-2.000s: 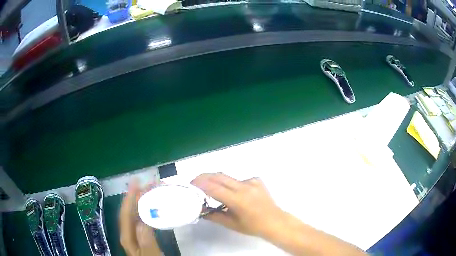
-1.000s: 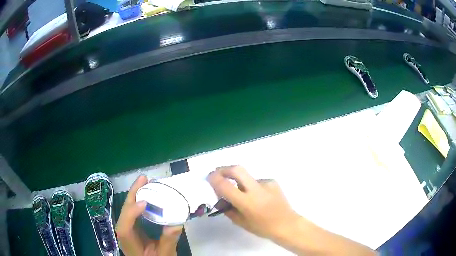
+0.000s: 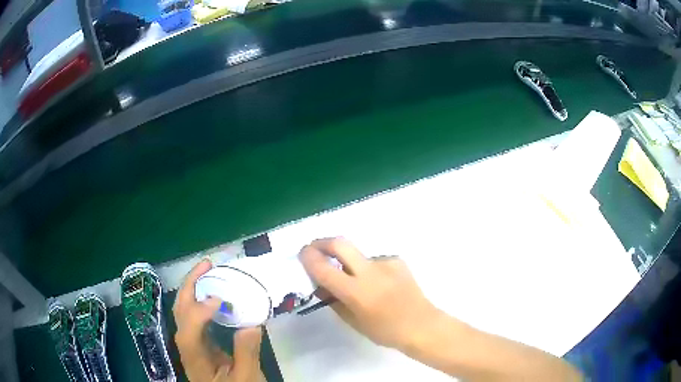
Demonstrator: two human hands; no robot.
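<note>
A white handheld unit (image 3: 233, 297) is held over the near left edge of the white sheet. Its round head, with a small blue window, points left. My left hand (image 3: 213, 339) grips the head, with the fingers at its upper left and the thumb below. My right hand (image 3: 366, 287) is at the narrower end, its fingers curled over the white body. Dark thin tweezers (image 3: 313, 307) stick out below my right fingers. A small red and dark part shows beside the head. The underside of the unit is hidden.
Three open units with green boards (image 3: 142, 302) stand at the lower left. A green conveyor belt (image 3: 284, 149) crosses behind the white sheet (image 3: 463, 246) and carries two open units (image 3: 541, 89) at the right. A white roll or folded sheet (image 3: 590, 153) and a yellow slip (image 3: 642, 173) lie right.
The unit's head has turned in my left hand, and a red part has come into view beside it. My right hand stays at the narrower end. The camera view has shifted a little.
</note>
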